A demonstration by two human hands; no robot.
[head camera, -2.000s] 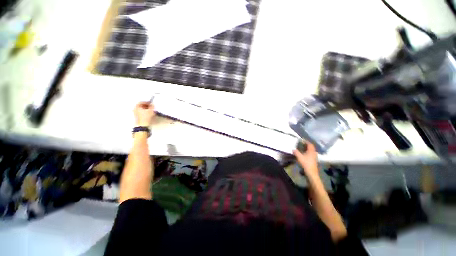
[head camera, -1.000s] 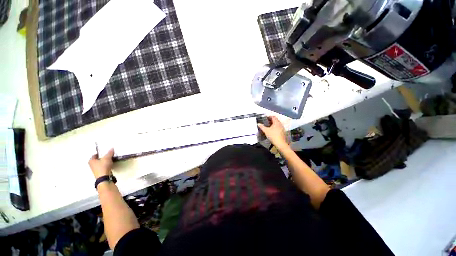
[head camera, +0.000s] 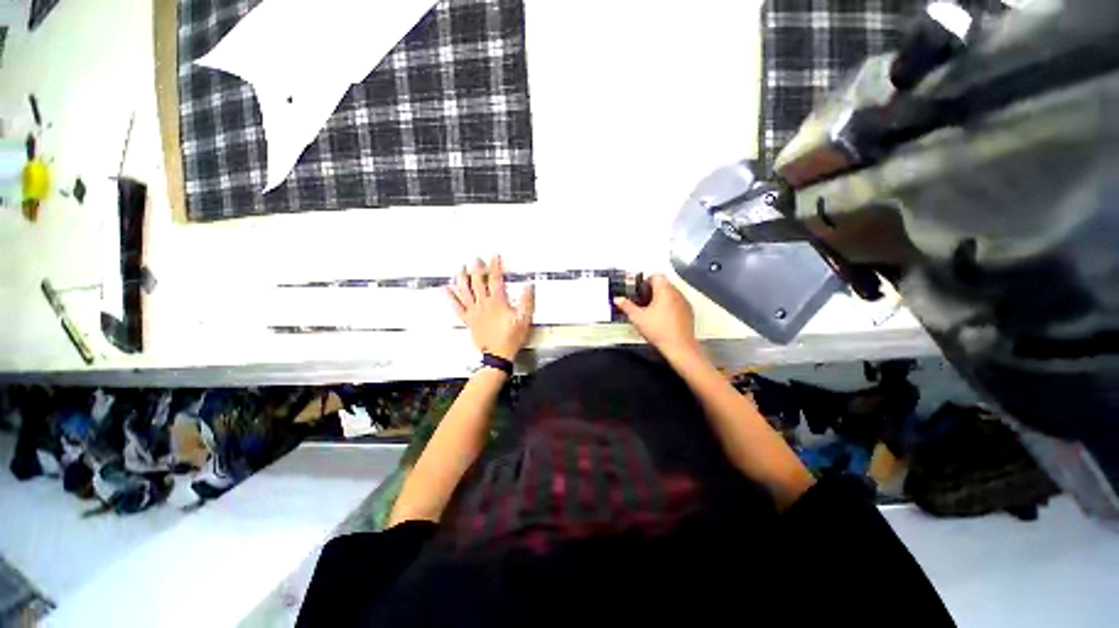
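A long white strip pattern [head camera: 569, 301] lies on dark plaid fabric strips [head camera: 627, 290] near the table's front edge. Plaid shows along both long sides and at the right end. My left hand [head camera: 493, 317] lies on the pattern with its fingers spread, pressing it down right of the middle. My right hand [head camera: 660, 315] grips the right end of the plaid strips, with fingertips on the bare plaid just past the pattern.
The cutter's grey base plate [head camera: 767, 276] is right of my right hand, its motor body [head camera: 982, 184] above it. A large plaid block [head camera: 430, 123] bears a white shaped pattern [head camera: 322, 92]. A dark bundle [head camera: 131, 252] lies left. Scraps [head camera: 135, 448] cover the floor.
My left hand has moved from the strip's left end rightward onto the pattern and its fingers have spread. My right hand stays at the right end. The view has turned, so the strip appears level.
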